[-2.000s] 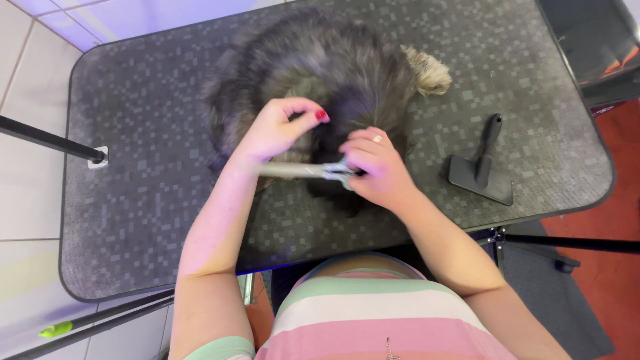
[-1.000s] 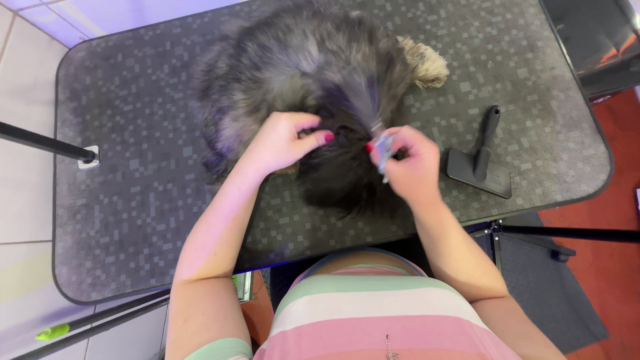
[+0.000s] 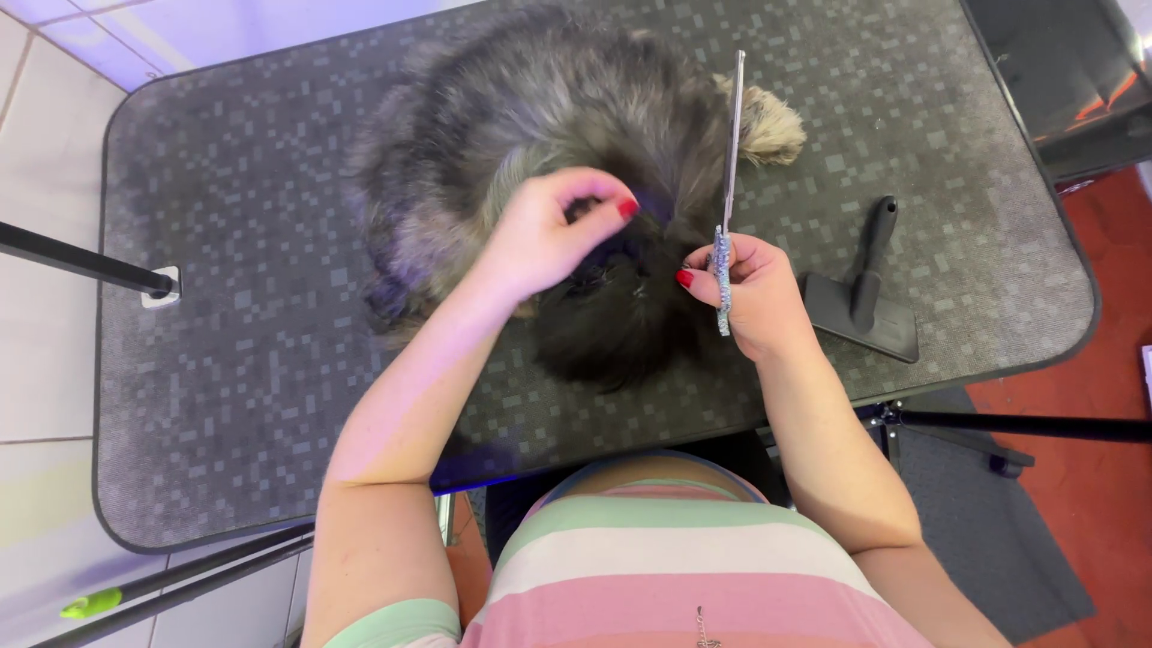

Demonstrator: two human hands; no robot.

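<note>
A long-haired dark grey dog [image 3: 558, 99] lies curled on the patterned grooming table [image 3: 234, 378], its black-furred head [image 3: 621, 333] toward me and a pale tuft of fur at its right. My left hand [image 3: 562, 220] rests at the fur above the head, thumb and forefinger together; whether they pinch hair cannot be told. Beside the head, my right hand [image 3: 747, 292] holds grooming scissors [image 3: 733, 153] by glittery blue handles. Their blades look closed and point away from me, over the dog's right side.
A black slicker brush [image 3: 864, 301] lies on the table right of my right hand. A black post [image 3: 81, 261] is fixed at the table's left. White wall tiles [image 3: 45, 360] border the left side, and a glossy black object [image 3: 1062, 81] stands beyond the right edge.
The scissors pointed left across the dog two seconds ago; now they point away from me. My right hand has shifted slightly right, off the fur where it was a second ago.
</note>
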